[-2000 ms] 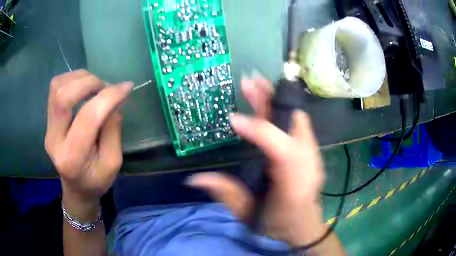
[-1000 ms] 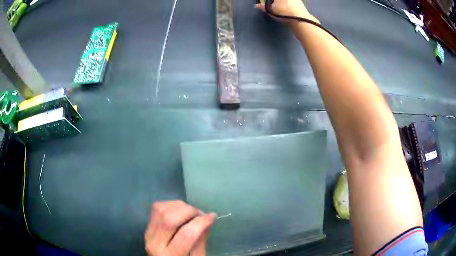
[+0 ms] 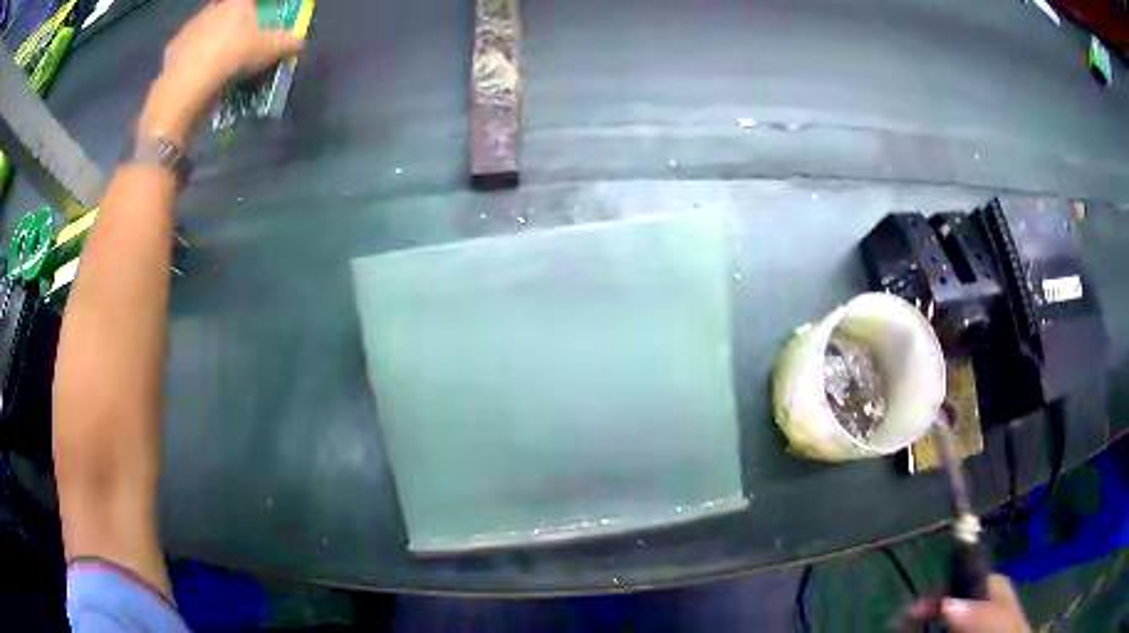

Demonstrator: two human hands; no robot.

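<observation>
My left hand (image 3: 220,52) is at the far left of the bench, its fingers on a green circuit board (image 3: 275,93) with a yellow edge strip; the hand partly covers the board. No solder wire can be made out in it. My right hand (image 3: 990,611), cut off by the bottom edge, holds the soldering iron (image 3: 966,544). The iron is blurred, its tip over the yellow-brown sponge (image 3: 962,445) beside the stained plastic tub (image 3: 799,402), which has grey scraps inside. The pale green mat (image 3: 557,383) lies in front of me with no board on it.
The black iron stand (image 3: 947,278) and soldering station (image 3: 1071,334) stand right of the tub. A long brown bar (image 3: 495,93) lies across the far bench. Green scissor-like handles (image 3: 31,244) and yellow-edged parts are at the left. Black cords hang at the front right edge.
The board on the mat two seconds ago is gone from there. My left hand has moved from the mat to the board at far left. My right arm has come back from the far bench to the front right.
</observation>
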